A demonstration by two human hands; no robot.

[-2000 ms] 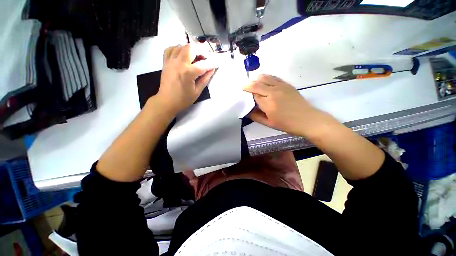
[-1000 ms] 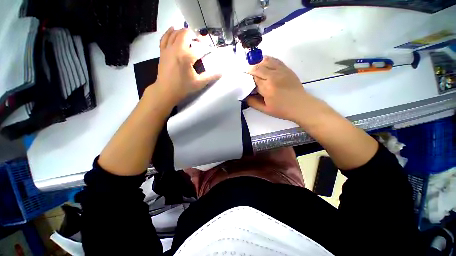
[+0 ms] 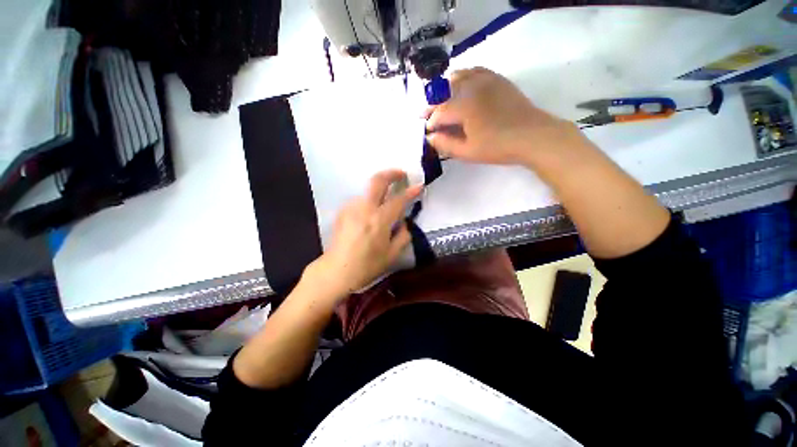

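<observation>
The white panel [image 3: 349, 131] lies under the sewing machine [image 3: 384, 26], overexposed near the needle. A black strip [image 3: 281, 192] lies flat along its left side and reaches the table's front edge. My left hand [image 3: 371, 229] is at the panel's lower right edge, thumb and fingers pinching the edge, with dark cloth showing beside them. My right hand [image 3: 485, 118] holds the panel's right edge just below the blue knob [image 3: 437, 90], with black fabric [image 3: 431, 163] beneath. The fingertips and the needle point are partly lost in glare.
Stacked grey-white and black pieces [image 3: 131, 109] and a black fabric pile [image 3: 214, 44] are at left. Snips [image 3: 627, 109] and a small parts tray [image 3: 769, 122] lie right. A metallic strip [image 3: 507, 229] runs along the table's front edge. A phone [image 3: 568, 304] and blue crates [image 3: 750, 253] sit below.
My left hand has moved from beside the needle down and right to the panel's lower edge. My right hand has shifted slightly. The panel lies further up and left, showing more black strip.
</observation>
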